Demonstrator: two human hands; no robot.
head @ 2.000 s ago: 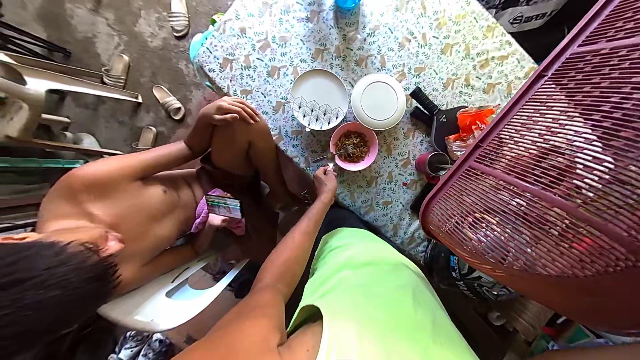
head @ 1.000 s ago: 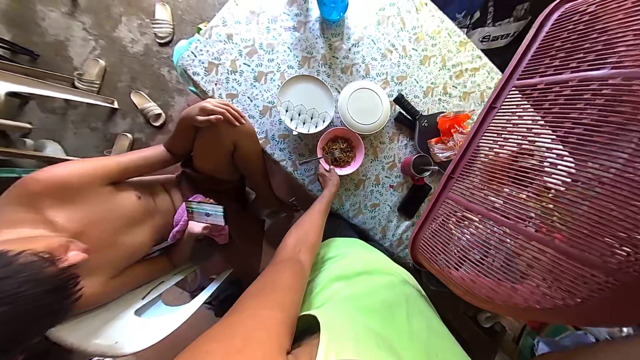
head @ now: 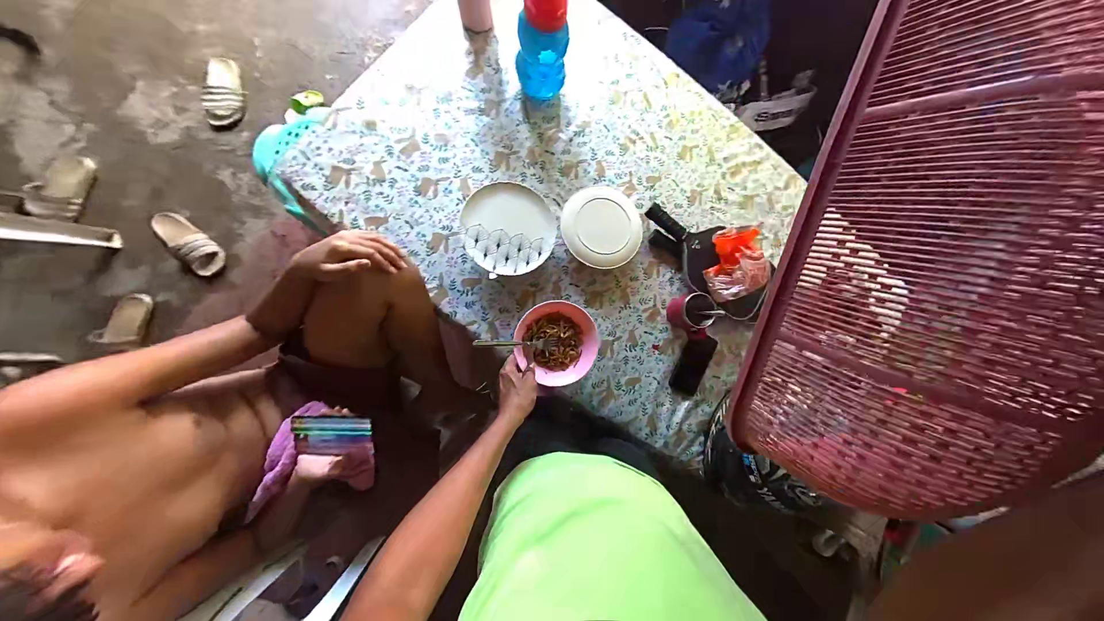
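My left hand grips the lower left rim of a pink bowl near the table's edge. Brown noodle-like food lies in the bowl. A metal fork rests in it, its handle sticking out over the left rim above my fingers. Just beyond the bowl, a white plate with a leaf-like line pattern and a plain white plate, seemingly upside down, sit side by side. My right hand is not in view; a blurred brown shape, perhaps my right arm, fills the lower right corner.
A pink slatted plastic object looms at right. Beside it are a pink mug, a black phone, a dark paddle-like object and an orange plastic bag. A blue bottle stands far back. Someone holding a phone sits at left.
The bowl has moved toward me, away from the two plates, with my left hand at its rim. The blue bottle shows more fully as the view has shifted.
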